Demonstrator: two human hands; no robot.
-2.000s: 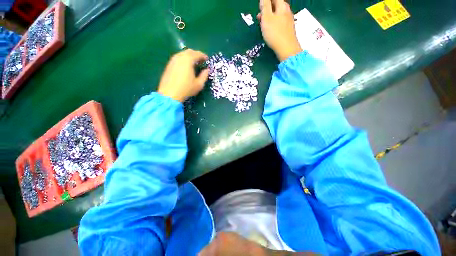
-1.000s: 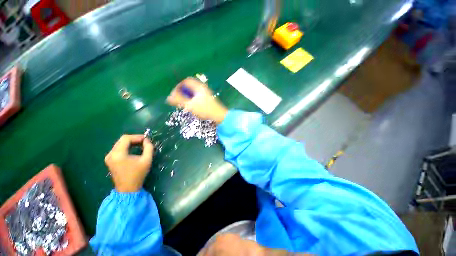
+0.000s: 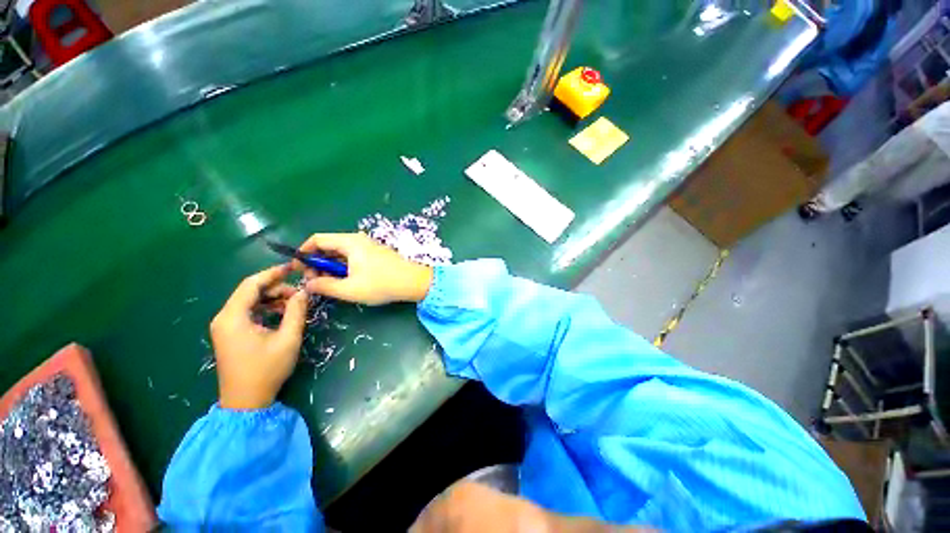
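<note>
My right hand [image 3: 373,271] is closed around a small hand tool [image 3: 325,264] with a dark blue handle and a black pointed tip. The tip points left, over the fingers of my left hand. My left hand [image 3: 256,338] has thumb and fingertips together beside the right fingertips; a small silvery part seems pinched there, mostly hidden. A pile of small whitish-silver parts [image 3: 417,237] lies on the green surface just behind my right hand. Thin silvery offcuts [image 3: 352,364] are scattered below and between my hands.
A salmon-red tray [image 3: 117,446] heaped with silvery parts is at lower left. A white card [image 3: 519,196], yellow label [image 3: 599,140] and yellow stop box [image 3: 581,96] lie right, by a metal post [image 3: 546,60]. Two rings [image 3: 193,213] and a white scrap [image 3: 413,165] are farther off. A person stands far right.
My right hand has moved from over the pile down-left to my left hand, and the tool now shows clearly. The view has shifted, so less of the left tray shows.
</note>
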